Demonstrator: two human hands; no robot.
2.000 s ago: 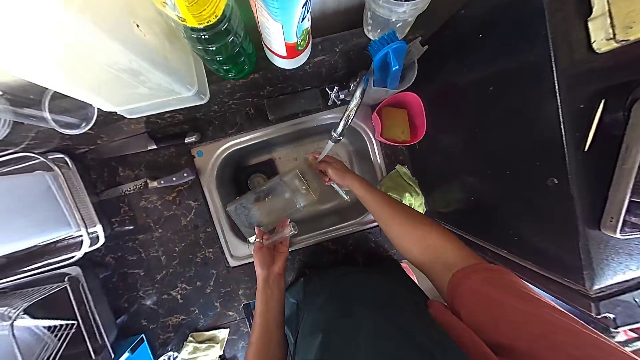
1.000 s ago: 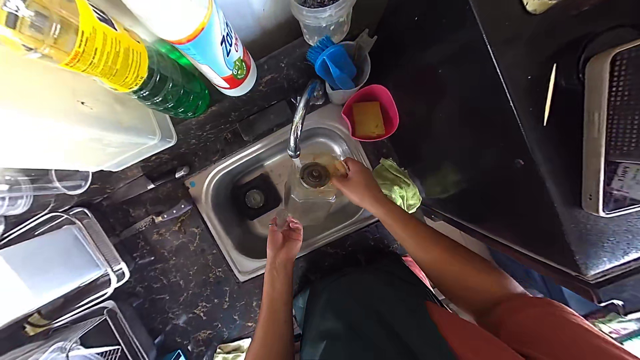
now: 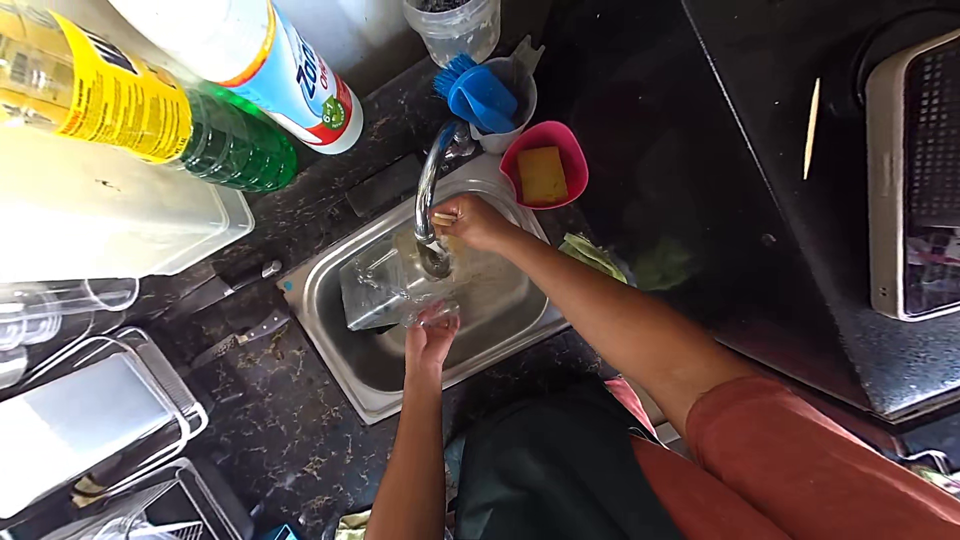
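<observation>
A clear plastic container (image 3: 375, 289) is tilted over the steel sink (image 3: 502, 322), below the chrome faucet (image 3: 429, 180). My left hand (image 3: 435, 326) grips the container at its near edge, by a rounded clear part. My right hand (image 3: 469, 221) is beside the faucet's spout at the sink's far side, with its fingers curled; whether it holds the container's far edge or something small is hard to tell. The drain (image 3: 435, 261) shows partly behind the clear plastic under the spout.
Behind the sink stand a pink cup (image 3: 577, 161) with a sponge (image 3: 542, 175), a blue brush (image 3: 480, 97) and bottles (image 3: 315, 97). Knives (image 3: 259, 328) lie left of the sink, near a wire rack (image 3: 191, 420). A green cloth (image 3: 592, 256) lies at the right.
The clear container has turned and now lies further left under the faucet. My right hand has moved up beside the spout. The view has shifted closer to the sink.
</observation>
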